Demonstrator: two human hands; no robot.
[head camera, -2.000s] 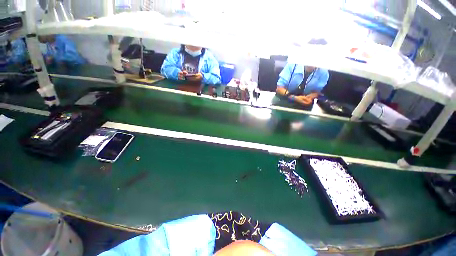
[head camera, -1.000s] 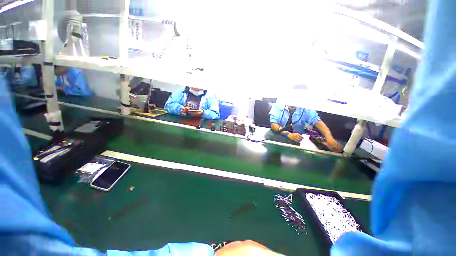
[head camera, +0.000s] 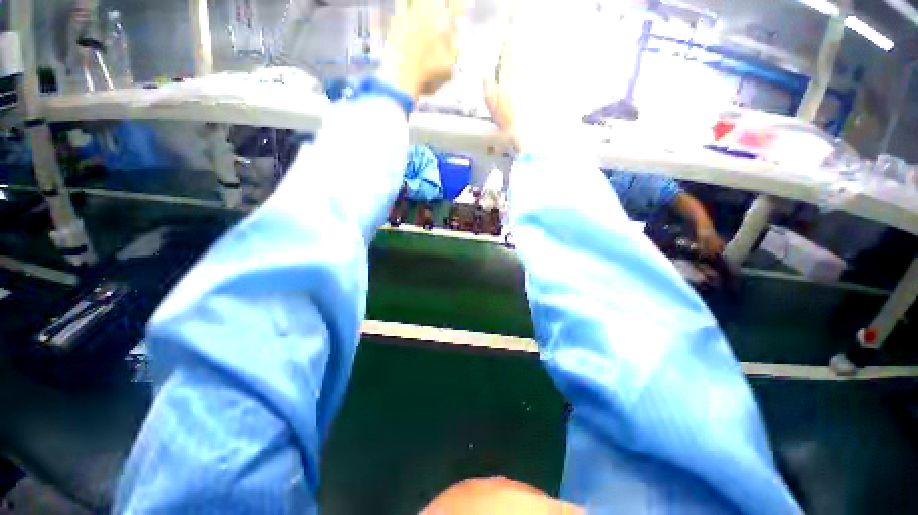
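Observation:
Both of my arms, in light-blue sleeves, reach forward and up to the white overhead shelf (head camera: 695, 166). My left hand (head camera: 425, 45) is over the shelf near the top edge, with a blue band at its wrist. My right hand (head camera: 500, 96) is just right of it, mostly washed out by the bright light. Glare hides the fingers of both hands, and I cannot tell whether they hold anything. The phone and the parts tray do not show; my sleeves cover much of the green bench (head camera: 443, 422).
A black case (head camera: 81, 317) with pale long items lies at the left. A white rail (head camera: 453, 337) crosses the bench. Across it are a blue box (head camera: 456, 173), a person's sleeve (head camera: 423, 173) and another person's hand (head camera: 710, 239). Clear and reddish plastic (head camera: 770, 139) lies on the shelf at right.
My arms have risen from the sides and bottom of the view to the shelf, and both hands have come into view. My sleeves now cover the phone and tray. The view has also shifted.

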